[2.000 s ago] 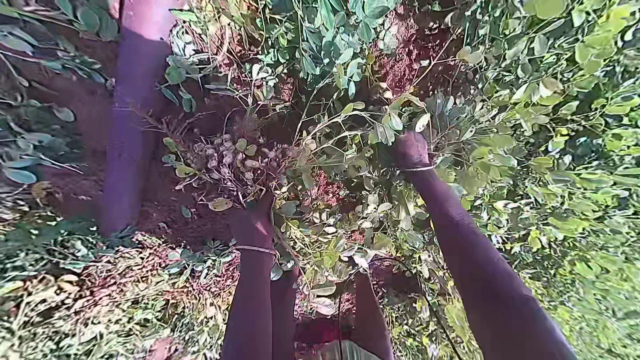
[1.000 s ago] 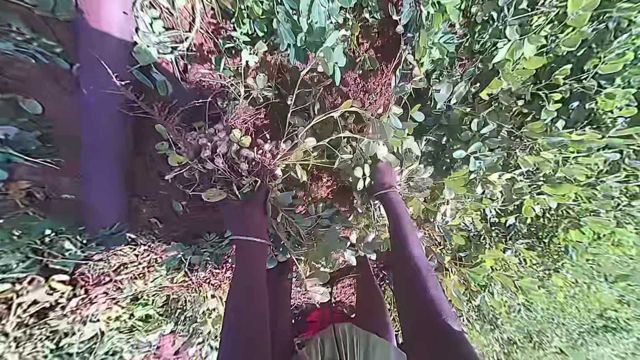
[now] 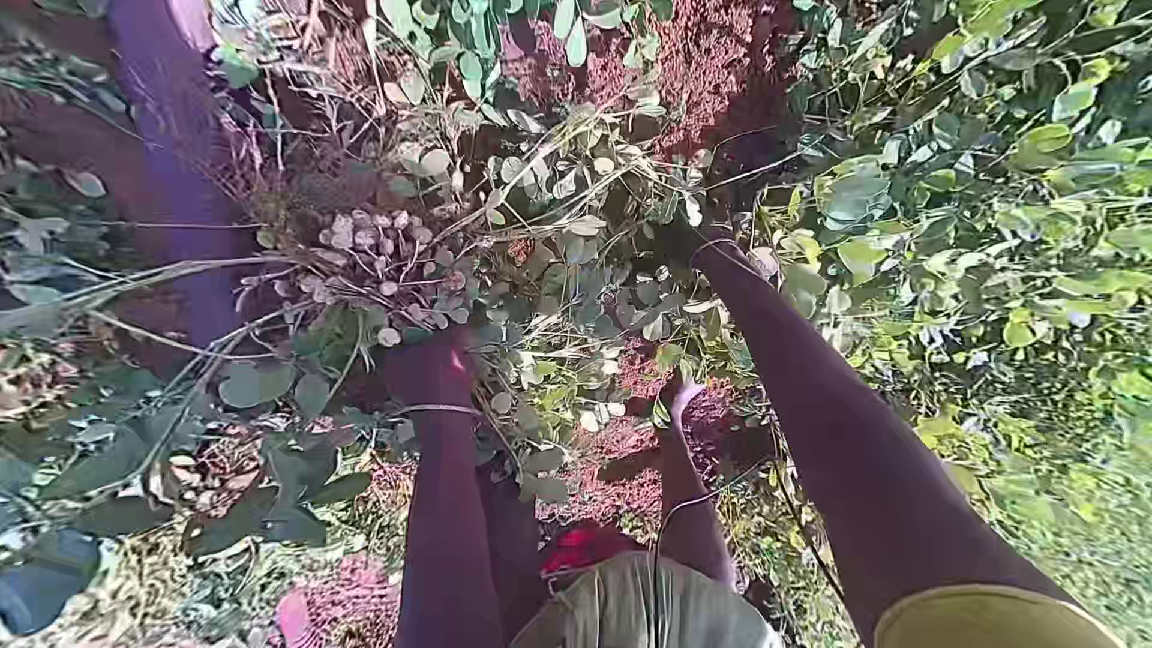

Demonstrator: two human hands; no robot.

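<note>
My left hand is shut around the stems of a bunch of pulled-up plants, whose pale pods, which look like peanuts, cluster just above the fist. Leafy stems from the bunch trail left and down. Farther right and higher, my right hand reaches into green leafy plants; leaves and shadow cover its fingers, so its grip cannot be told. Each wrist wears a thin band.
Dense green plants fill the right side. Reddish soil shows at the top and between my legs. A purplish limb-like shape stands at the left. Dry litter lies at the lower left.
My right hand moved closer to the left one, then away from it to the right. The left hand keeps hold of the bunch, and long leafy stems now lie at its left.
</note>
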